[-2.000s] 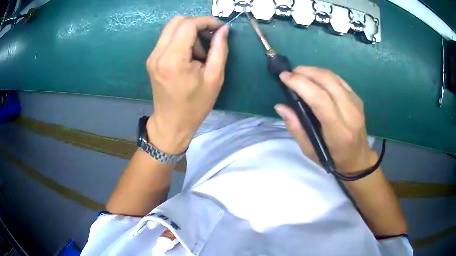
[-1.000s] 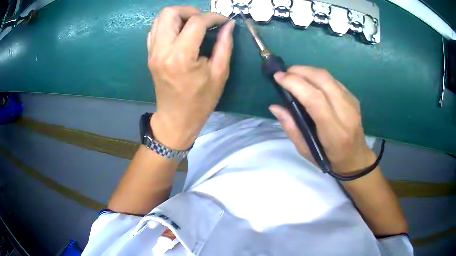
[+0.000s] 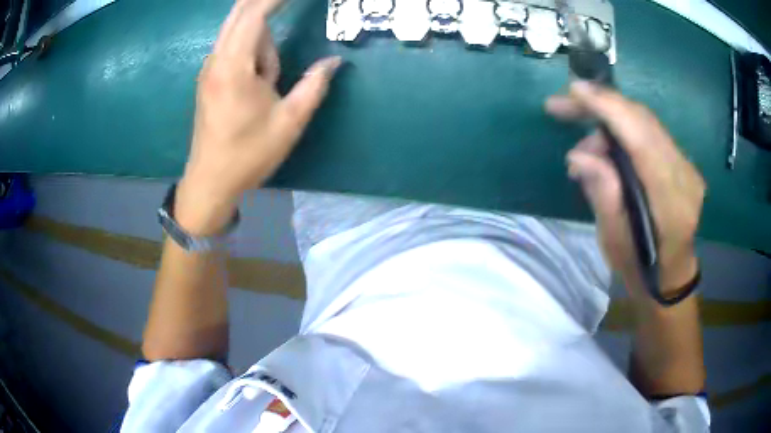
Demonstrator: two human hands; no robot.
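Observation:
The board panel, a whitish-silver strip with a row of pale rounded units and dark gaps, lies on the green mat at the top centre, cut off by the frame's top edge. My right hand holds the black soldering iron; it is blurred, with its barrel over the panel's right end. Whether the tip touches the panel cannot be told. My left hand is left of the panel, thumb apart from the fingers, its fingertips cut off by the top edge. No solder wire can be made out in it.
The green mat covers the bench. Slim silver tweezers lie at the right, beside a black stand at the rim. A white rail curves at the upper right. A dark tool-like thing is at the upper left.
My right hand has moved the iron from the panel's left part to its right end. My left hand has moved left and its thumb has spread from the fingers. The panel sits slightly further left in view.

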